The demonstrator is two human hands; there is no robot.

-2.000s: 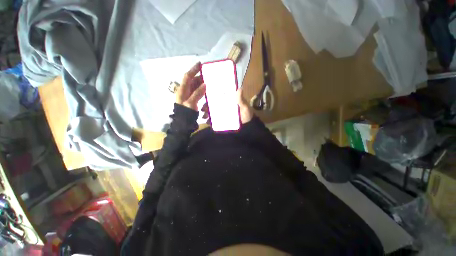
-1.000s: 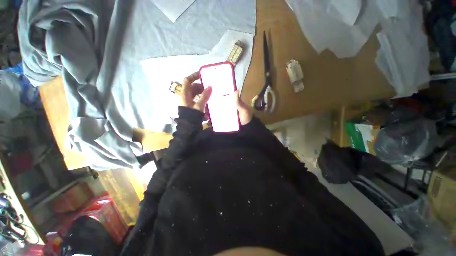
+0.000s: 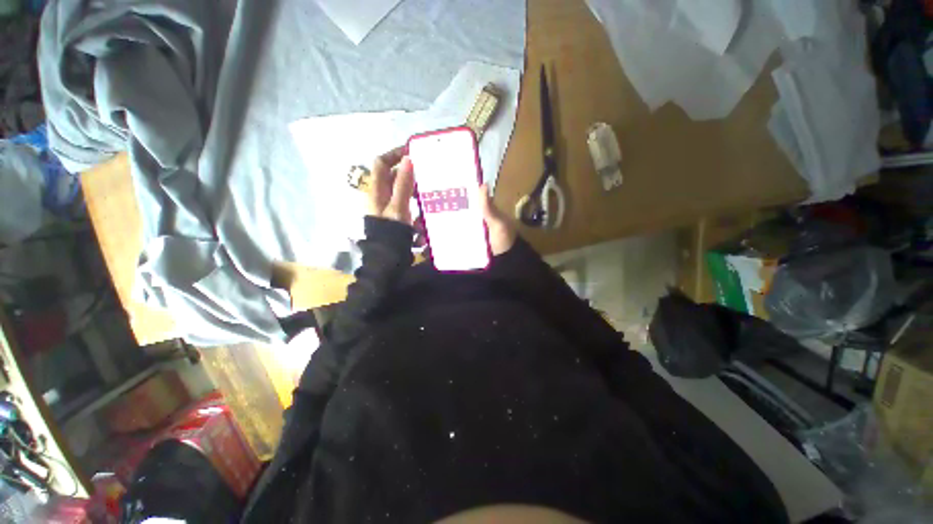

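A smartphone (image 3: 448, 164) in a red-pink case, its screen bright with a pink block, is held upright in front of my body. My left hand (image 3: 389, 189) is at its left edge with the thumb by the screen. My right hand (image 3: 499, 225) holds its right edge and is partly hidden behind it. Behind the phone a white paper pattern piece (image 3: 327, 138) lies on grey fabric (image 3: 297, 61). One yellowish weight (image 3: 483, 111) lies on the pattern above the phone, another (image 3: 357, 176) beside my left hand.
On the brown table (image 3: 665, 194), shears (image 3: 547, 154) lie right of the phone with blades pointing away, beside a paler weight (image 3: 605, 156). White paper sheets (image 3: 706, 72) overlap at far right. Fabric folds hang over the left edge. Boxes and bags stand below the table.
My left thumb moved over the screen and then back to the phone's left edge. The screen now shows a pink block. The phone sits slightly lower than at first.
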